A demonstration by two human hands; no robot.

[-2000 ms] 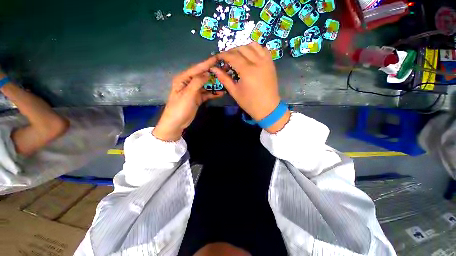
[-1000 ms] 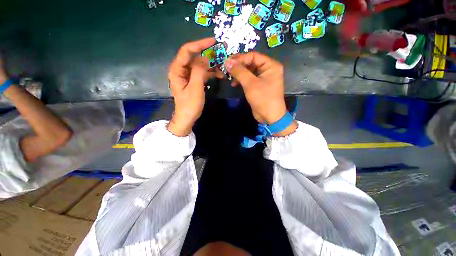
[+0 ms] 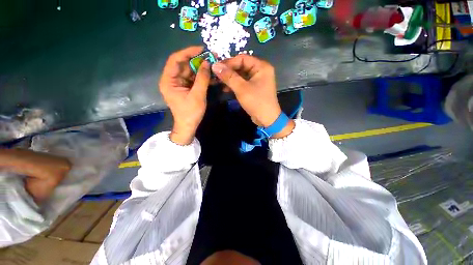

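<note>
A small module with a teal edge and yellow-green centre (image 3: 197, 63) is held between the thumb and fingers of my left hand (image 3: 182, 93), over the bench's near edge. My right hand (image 3: 251, 89) touches the module's right side, with thumb and forefinger pinched together. A tiny white bit shows at these fingertips; my fingers partly hide it and the module. A loose heap of white parts (image 3: 224, 34) lies just beyond my hands. Several more modules (image 3: 264, 29) lie around the heap.
The bench has a dark green mat (image 3: 103, 57). Small metallic parts (image 3: 136, 16) lie left of the heap. The red-barrelled syringe (image 3: 377, 18) with its green cap and a black cable (image 3: 384, 61) lie at right. Another person's arm (image 3: 36, 168) is at left; a blue stool (image 3: 409, 98) stands at right.
Since the first frame my hands have moved apart slightly and turned the module's face into view. My right fingers have come to pinch at its edge. The whole view has shifted and tilted.
</note>
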